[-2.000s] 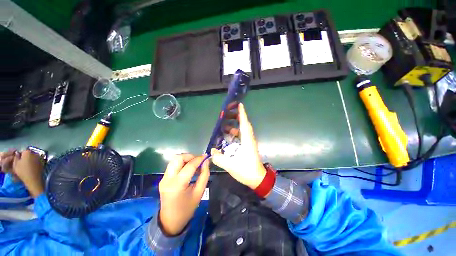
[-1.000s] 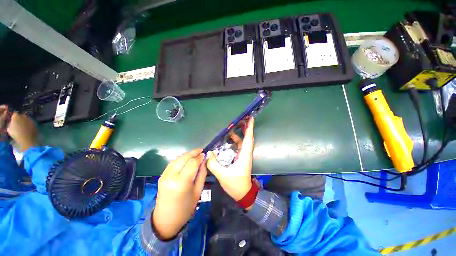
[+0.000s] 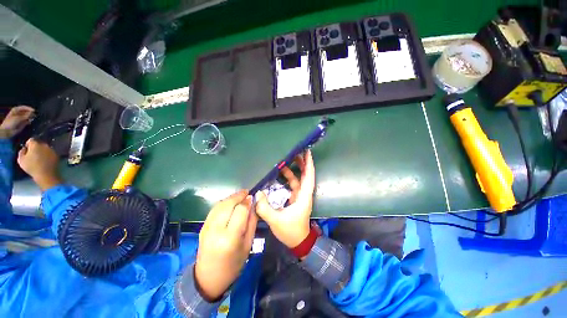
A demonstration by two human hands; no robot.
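A dark blue smartphone [image 3: 292, 155] is seen nearly edge-on, slanting up to the right in front of the tray. My left hand [image 3: 225, 239] pinches its lower end between thumb and fingers. My right hand [image 3: 292, 214] is under and beside the phone, its thumb at the lower end and its fingers spread behind it. A crumpled shiny whitish piece [image 3: 276, 195] lies in my right palm; I cannot tell if it is film or tissue.
A black foam tray [image 3: 211, 84] holds three open phones [image 3: 393, 59]. Cups [image 3: 207, 139], a tape roll [image 3: 461, 66], a black-and-yellow box [image 3: 525, 93], electric screwdrivers [image 3: 482, 158] [image 3: 127, 172] and a desk fan [image 3: 110, 231] stand around. Another person's hands [image 3: 38, 160] are at left.
Over two seconds the phone has tilted further to the right, its lower end still pinched. My right hand has shifted slightly left. The other person's hands at left have moved.
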